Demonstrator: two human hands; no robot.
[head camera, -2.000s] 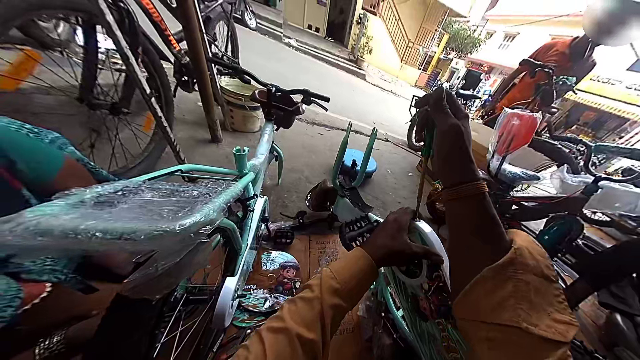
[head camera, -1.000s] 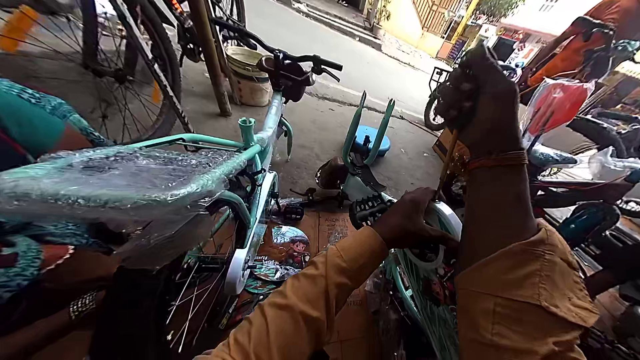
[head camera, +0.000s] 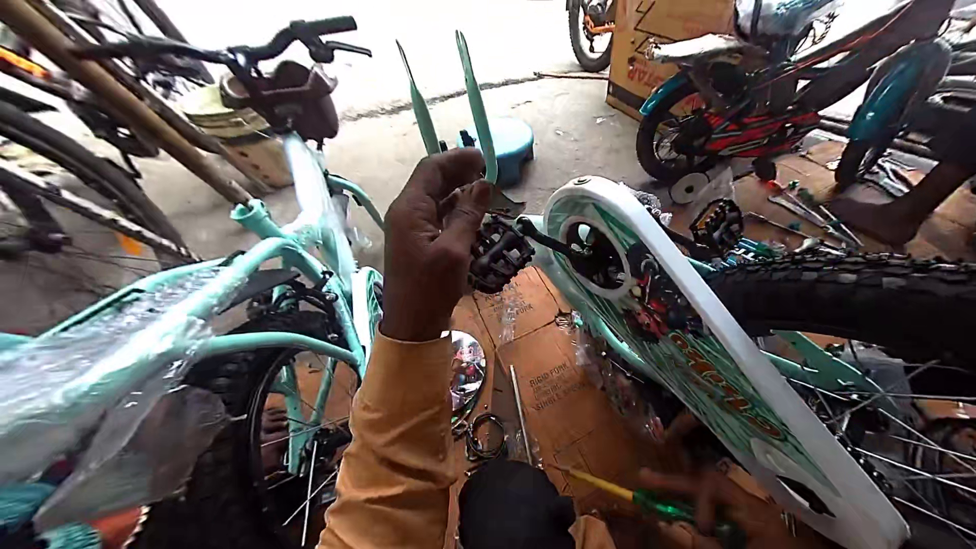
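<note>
My left hand (head camera: 431, 244) is raised with curled fingers, beside the black pedal (head camera: 501, 255) of the upturned mint-green bicycle; whether its fingertips pinch something small is unclear. A white-rimmed chain guard (head camera: 709, 335) with printed graphics slants down to the right of that pedal, and the bicycle's fork (head camera: 476, 114) points upward behind the hand. Low on the right, my blurred right hand (head camera: 698, 488) is at a screwdriver (head camera: 644, 499) with a green handle and yellow shaft, over the cardboard; its grip cannot be made out. A dark round shape (head camera: 515, 503) partly hides my right arm.
Another mint-green bicycle (head camera: 263, 259), partly wrapped in plastic, stands at left. A blue stool (head camera: 509, 145) is behind the fork. Flattened cardboard (head camera: 549, 366) bears cables and a metal rod. At right are a child's bicycle (head camera: 732, 122), loose tools (head camera: 808, 206) and a person's foot (head camera: 869, 221).
My right hand has come down from its raised place beside the chain guard to the screwdriver low on the right. My left hand is now raised by the pedal. The view has tilted down.
</note>
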